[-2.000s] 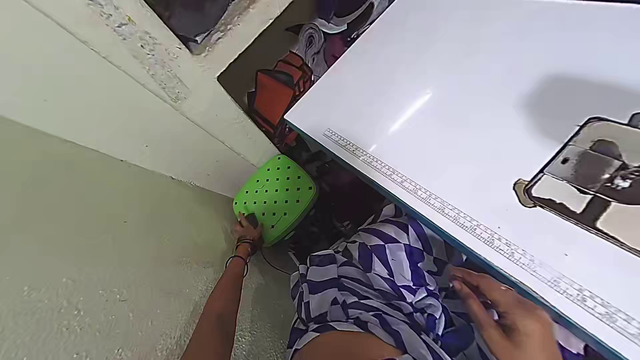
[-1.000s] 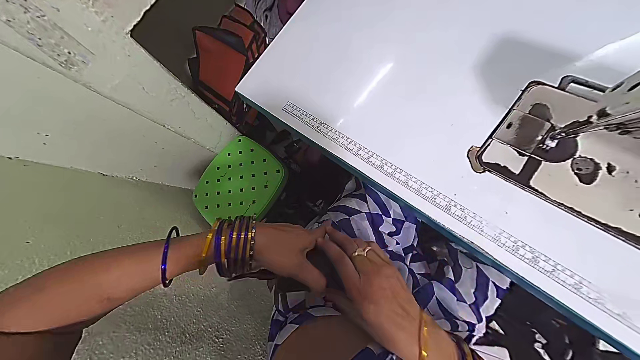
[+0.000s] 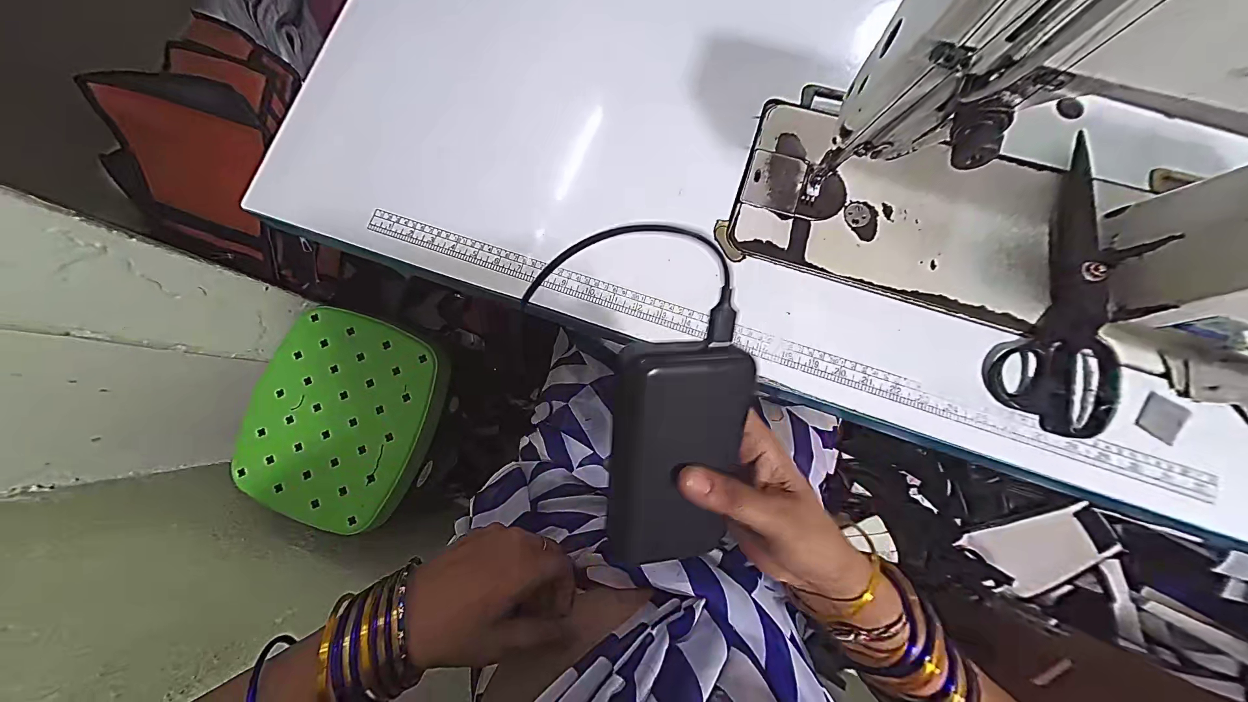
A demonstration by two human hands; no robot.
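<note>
My right hand (image 3: 770, 497) holds a black power bank (image 3: 678, 444) upright above my lap, its thumb across the front face. A black cable (image 3: 634, 229) is plugged into the top edge and loops over the table edge, then drops out of sight. To the left, my left hand (image 3: 492, 600) rests near my thigh with its fingers curled; whether anything is inside them cannot be told. Blue and white patterned cloth (image 3: 556, 468) covers my lap, behind the power bank.
A sewing machine (image 3: 975, 88) stands on the white table (image 3: 468, 117), which has a printed ruler (image 3: 624, 292) along its edge. Black scissors (image 3: 1077, 283) lie at the right. A green perforated stool (image 3: 336, 419) is at the left, orange folded pieces (image 3: 190, 146) behind it. Scraps (image 3: 1043, 551) lie below the table.
The black power bank with its cable is now in plain view in my right hand. My hands, together one second ago, are apart. Two seconds ago my left hand was at the green stool.
</note>
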